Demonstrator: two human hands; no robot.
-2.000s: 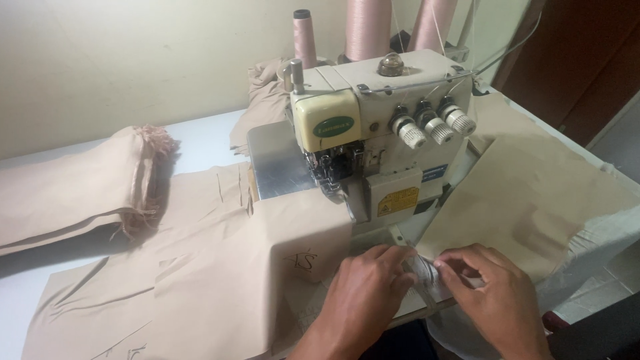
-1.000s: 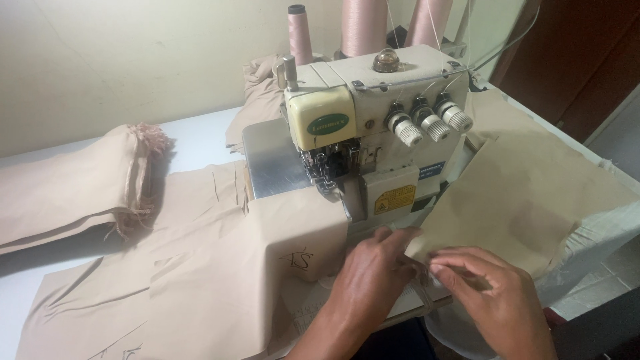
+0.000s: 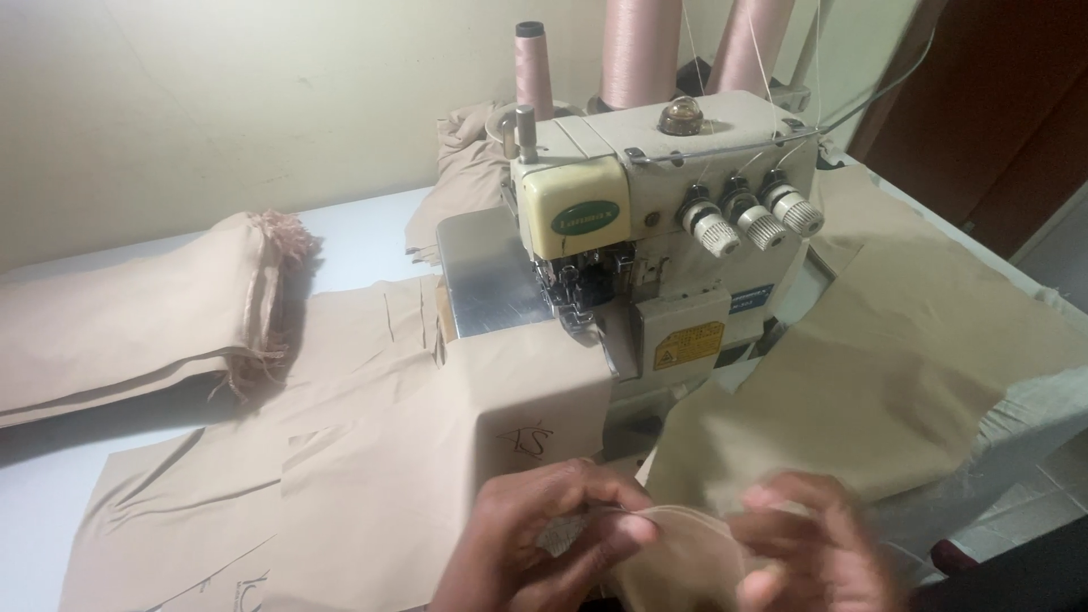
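Note:
My left hand (image 3: 552, 535) pinches the edge of a beige fabric piece (image 3: 680, 544) between thumb and fingertips, low in the view in front of the overlock sewing machine (image 3: 680, 170). At the right end of that edge is my right hand (image 3: 816, 544), blurred, its fingers apart; whether it grips the cloth is unclear. Another beige fabric panel (image 3: 535, 382) with a dark handwritten mark lies over the machine's bed, its far edge by the presser foot (image 3: 578, 319). Further beige cloth (image 3: 892, 365) lies to the machine's right.
A stack of beige pieces with frayed pink thread ends (image 3: 144, 314) lies on the white table (image 3: 51, 510) at left. Pink thread cones (image 3: 637, 51) stand behind the machine. Crumpled beige cloth (image 3: 467, 170) sits behind the metal plate (image 3: 489, 272).
My hands have moved lower and farther apart, and a beige fabric edge now shows between them. The cloth at the machine's right reaches closer to my hands. The panel on the bed has stayed put.

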